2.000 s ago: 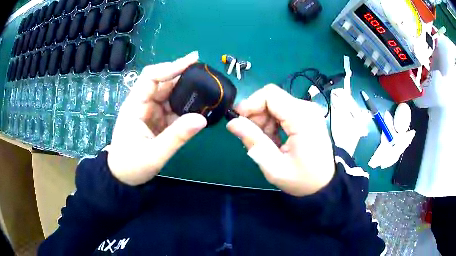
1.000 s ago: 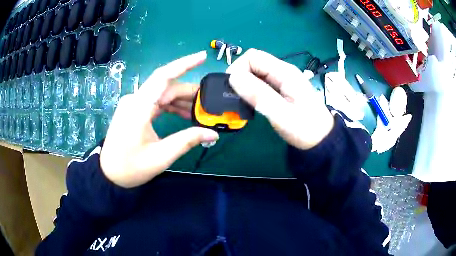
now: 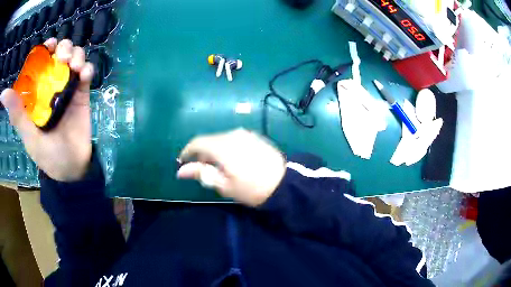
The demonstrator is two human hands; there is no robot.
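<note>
My left hand [image 3: 61,129] holds the charging case [image 3: 47,89] at the far left, above the blister tray. The case is open, with its bright orange inside showing and its dark shell at the rim. My right hand [image 3: 235,165] is low in the middle, slightly blurred, its fingers pinched on the end of the charging cable [image 3: 268,112]. A small dark tip shows at the fingertips; the hand hides the rest of that end. The two earbuds [image 3: 225,65] lie loose on the green mat, beyond my right hand.
The blister tray [image 3: 106,120] holds black cases in its upper rows. The power supply [image 3: 386,28] and red bin [image 3: 423,67] stand upper right. White scraps [image 3: 358,117], a blue marker pen [image 3: 402,115] and a black pad [image 3: 440,137] lie right. A dark object is cut off at the top.
My left hand has carried the case left, and it is now wide open. My right hand has left the case and moved lower left. The supply's left digits no longer read zero.
</note>
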